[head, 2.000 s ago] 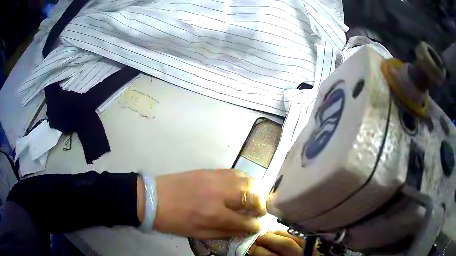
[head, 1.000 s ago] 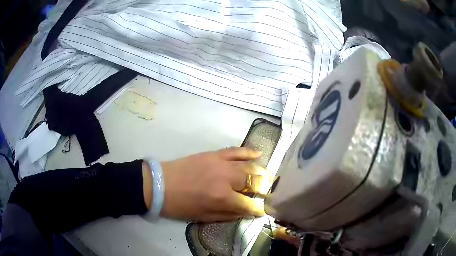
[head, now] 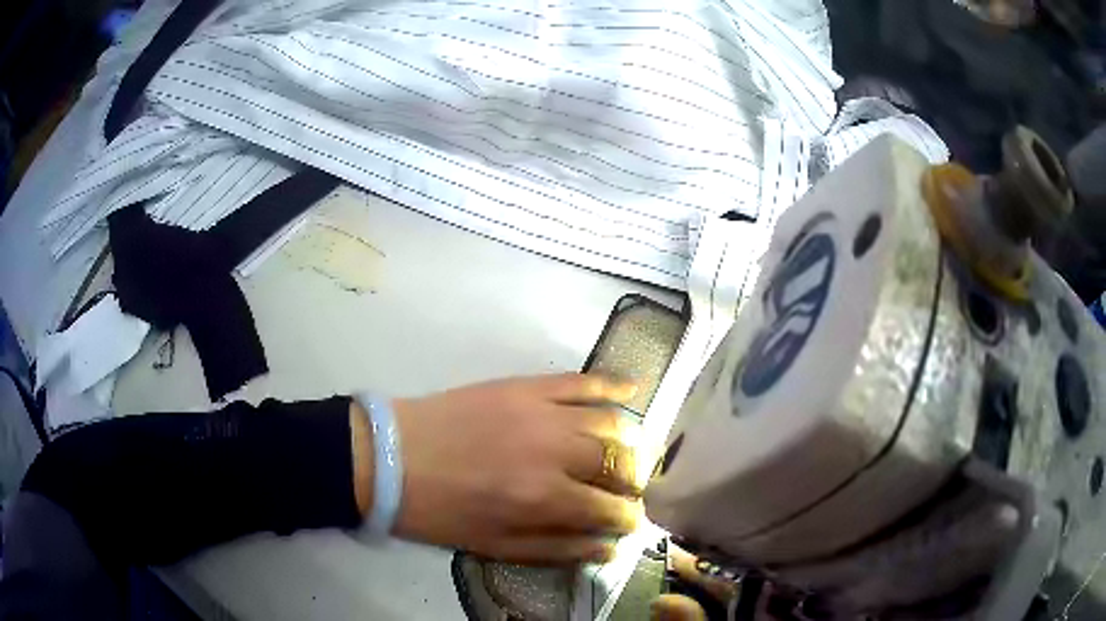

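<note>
The striped fabric strip (head: 694, 364) runs down beside the machine head (head: 837, 328) and comes out below near the bottom edge. My left hand (head: 522, 467), with a ring and a pale bangle, lies flat over the machine bed (head: 639, 352), its fingertips on the strip at the bright light by the needle area. The needle and presser foot are hidden. Of my right hand (head: 685, 594) only some fingers show under the head at the bottom edge; what they hold cannot be told. The striped garment body (head: 485, 109) lies behind, joined or touching the strip at its right.
A dark forked fabric piece (head: 194, 279) lies at the left, with white scraps (head: 97, 346) beside it. A dark band (head: 152, 61) crosses the garment at the upper left. A brass-coloured knob (head: 982, 231) sits on the head. The head blocks the right side.
My left hand moved up the strip, then slightly down again, staying on it. My right fingers drew back lower and partly under the head. The garment has barely shifted.
</note>
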